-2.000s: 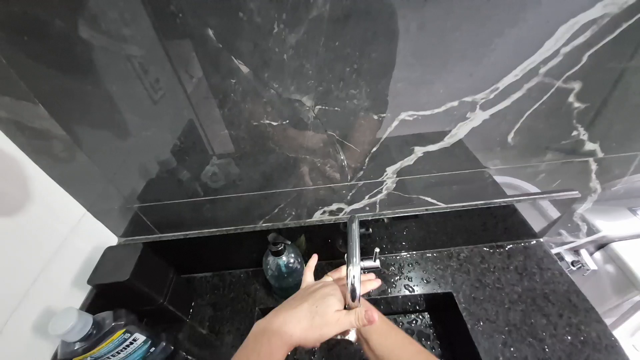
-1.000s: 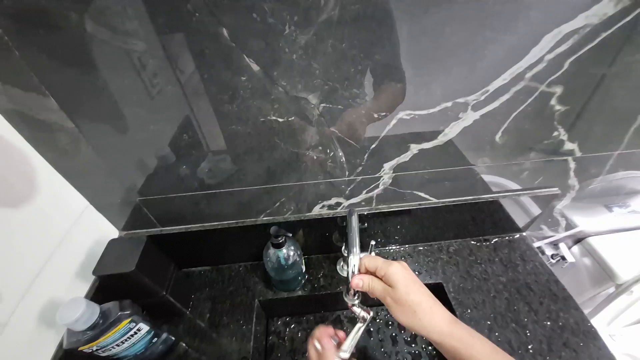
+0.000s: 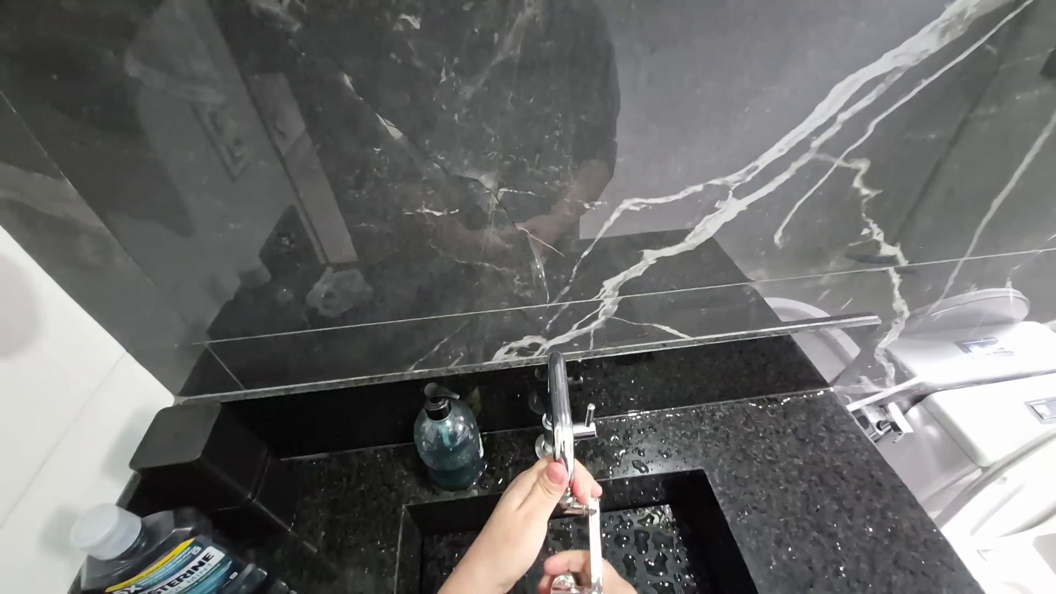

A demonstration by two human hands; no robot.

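Note:
A chrome faucet (image 3: 561,404) with a curved spout and small side lever stands behind a black sink (image 3: 718,528). My left hand (image 3: 528,507) is closed around the spout's lower end, thumb in front and fingertips showing on the right. Below it, at the bottom edge, my right hand (image 3: 590,573) has curled fingers around or beside something shiny, which may be water or metal. A narrow bright strip (image 3: 595,540), apparently running water, reaches down to it. A pump bottle of bluish liquid (image 3: 450,445) stands left of the faucet.
Wet black stone counter (image 3: 792,462) surrounds the sink. At the left are a black box-like container (image 3: 194,454) and a Listerine mouthwash bottle (image 3: 173,553) with a pale cap. Dark veined tile (image 3: 495,165) rises behind, reflecting a person. A white toilet (image 3: 982,429) is at the right.
Two seconds ago both hands were together under the spout. One second ago my right hand gripped the spout; now my left hand is on it and my right hand is lower.

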